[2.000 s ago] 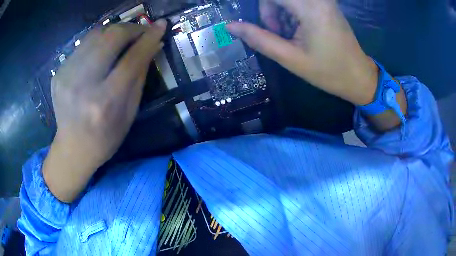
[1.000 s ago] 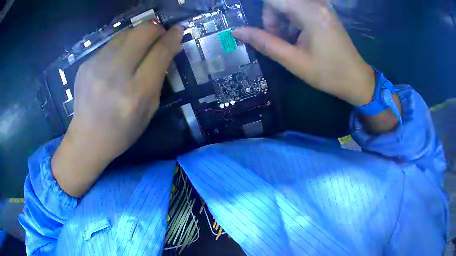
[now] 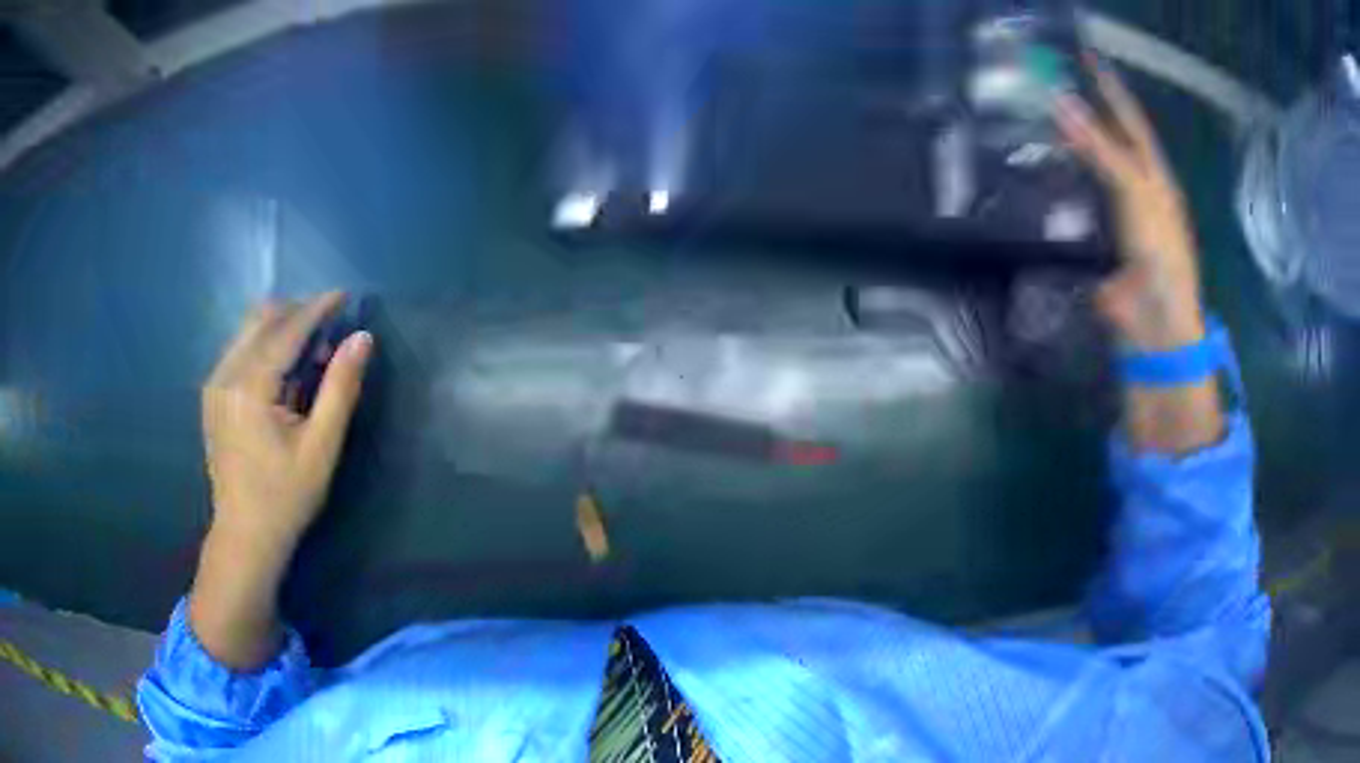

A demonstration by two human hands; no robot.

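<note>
The view is blurred. The open device body point(image 3: 835, 164) lies flat on the far right of the mat, with silver patches and a small green label point(image 3: 1049, 64) at its right end. My right hand point(image 3: 1146, 224) is at the device's right edge, fingers pointing away from me; blur hides whether they grip it. My left hand point(image 3: 284, 403) is at the left, away from the device, with a small dark tool point(image 3: 310, 370) between thumb and fingers.
On the dark-green mat point(image 3: 477, 522) lie a dark rod tool with a red tip point(image 3: 701, 429) and a small orange-brown tag point(image 3: 592, 528). A pale fan point(image 3: 1305, 194) stands at the right. Yellow-black tape point(image 3: 67, 681) runs at lower left. A blurred blue shape point(image 3: 627, 75) is beyond the device.
The device now appears farther away and to the right. My left hand has left it and moved left and nearer me. My right hand has shifted right, to the device's edge.
</note>
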